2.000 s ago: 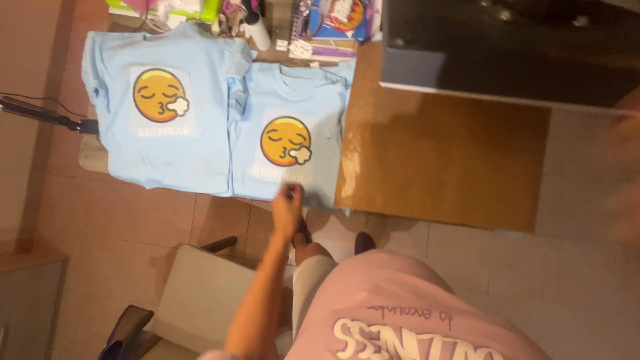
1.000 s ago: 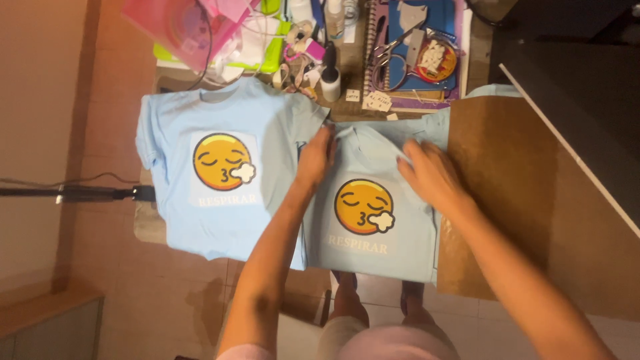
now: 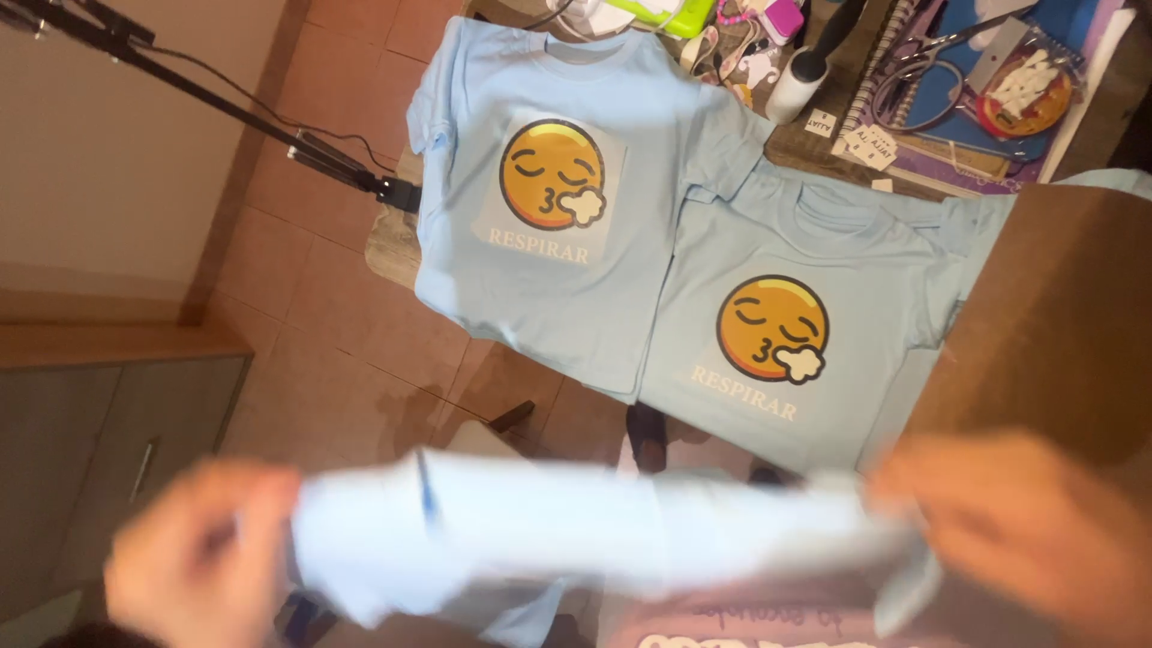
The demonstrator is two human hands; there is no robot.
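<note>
A pale blue cloth, seemingly a garment (image 3: 558,522), is stretched blurred between my two hands, below the table edge. My left hand (image 3: 202,549) pinches its left end, and my right hand (image 3: 999,513) grips the other. Beyond it two light blue T-shirts lie face up side by side. The left T-shirt (image 3: 549,306) and the right T-shirt (image 3: 837,252) each bear a yellow puffing-face emoji above white lettering. The left shirt's sleeve meets the right shirt's shoulder. Fingertips are blurred.
A brown board (image 3: 1053,324) borders the right shirt. Behind stand a white bottle with a black handle (image 3: 796,85), scissors (image 3: 918,90) on notebooks, and small paper tags (image 3: 868,148). A black metal arm (image 3: 225,99) reaches the table's left end. A grey cabinet (image 3: 117,432) is at left.
Both hands have left the right shirt's collar area and now hold another pale blue cloth nearer my body. The two shirts remain side by side. The view has tilted.
</note>
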